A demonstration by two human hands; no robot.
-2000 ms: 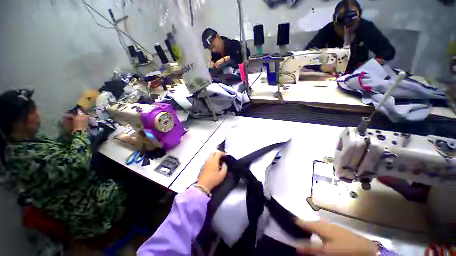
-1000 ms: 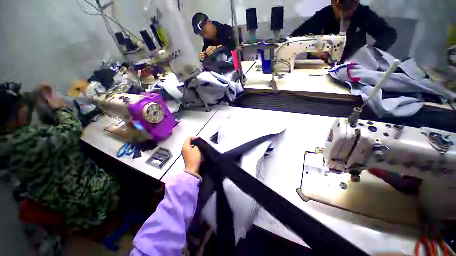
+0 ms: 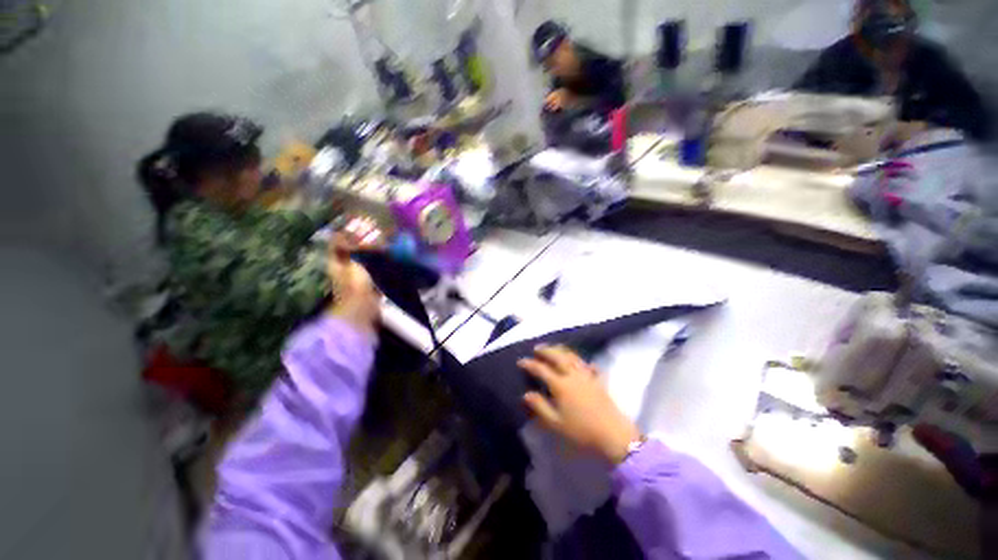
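Observation:
A long dark cloth piece (image 3: 482, 383) runs over pale grey-white panels (image 3: 564, 481) at the table's front edge, with a narrow dark point reaching right. My left hand (image 3: 352, 282) is raised at the left and grips one end of the dark cloth, pulled up and out. My right hand (image 3: 578, 403) lies palm down on the dark cloth and panels, fingers slightly apart. The view is blurred, and the cloth's lower end is hidden in shadow.
Purple-ended sewing machine (image 3: 436, 224) is behind my left hand. Another machine (image 3: 886, 361) stands at right. A person in camouflage (image 3: 235, 263) sits close at left. Two people sit across the tables. Small dark scraps (image 3: 501, 330) lie on the white table (image 3: 613, 268). Pale scraps (image 3: 405, 498) show below.
The view has swung left. My left hand has moved left with the cloth end. My right hand, out of view a second ago, is now on the cloth.

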